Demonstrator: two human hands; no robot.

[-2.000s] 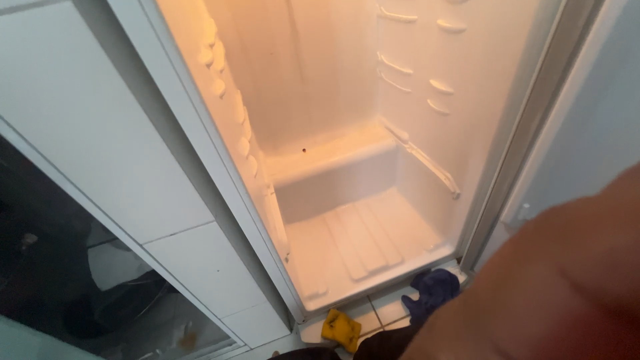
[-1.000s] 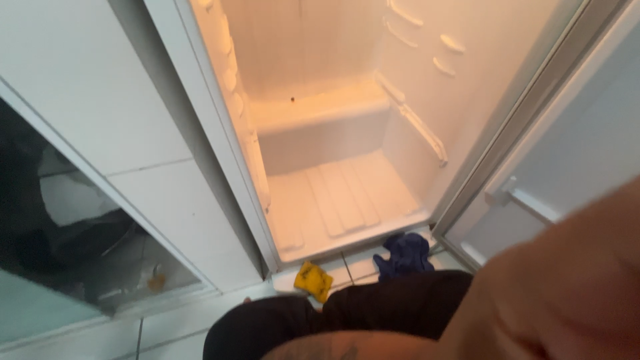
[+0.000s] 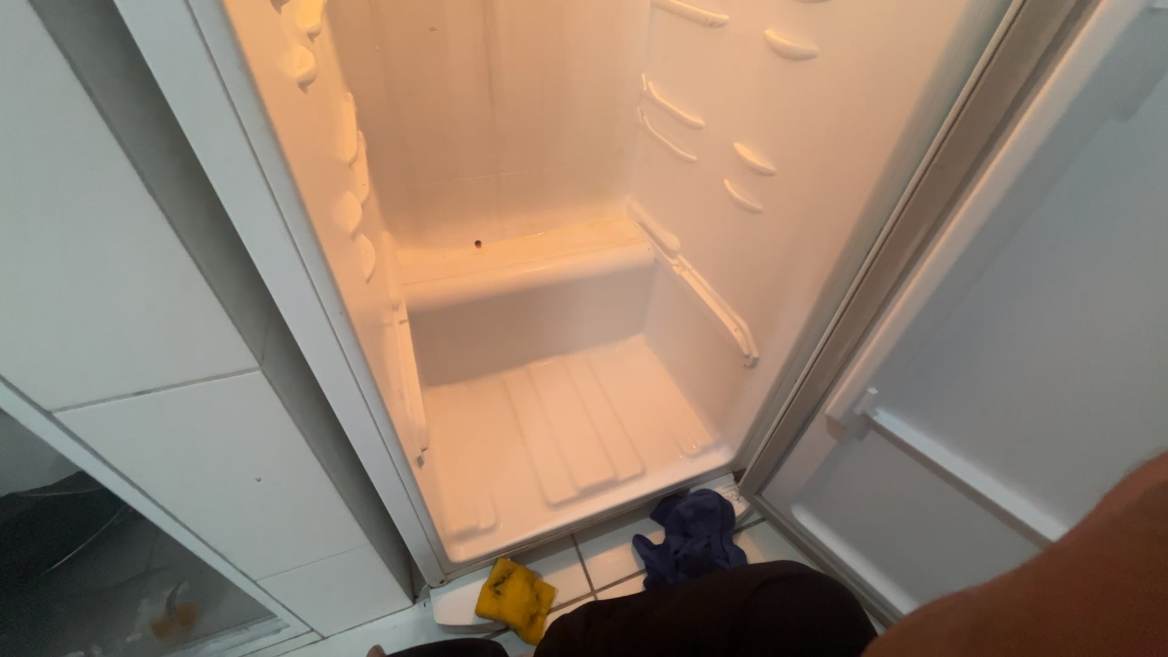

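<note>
Neither my left hand nor my right hand can be made out; only bare skin of an arm or shoulder fills the lower right corner. Before me stands a refrigerator with a white inner liner (image 3: 529, 338), lit orange from above, its shelf supports bare. A small dark drain hole (image 3: 477, 244) marks the ledge at the back. On the floor at its front edge lies a yellow sponge (image 3: 516, 598) with dark stains. A crumpled dark blue cloth (image 3: 693, 538) lies to the right of the sponge, partly hidden by my leg.
The refrigerator door (image 3: 1031, 347) stands wide on the right. White tiled wall (image 3: 210, 456) runs along the left, with a glass panel (image 3: 100, 566) low in it. My dark-clothed knee (image 3: 721, 611) is at the bottom, above the tiled floor (image 3: 611, 547).
The bare skin at the lower right covers less of the view than before, and the forearm seen across the bottom has gone out of view. The sponge and cloth lie where they were.
</note>
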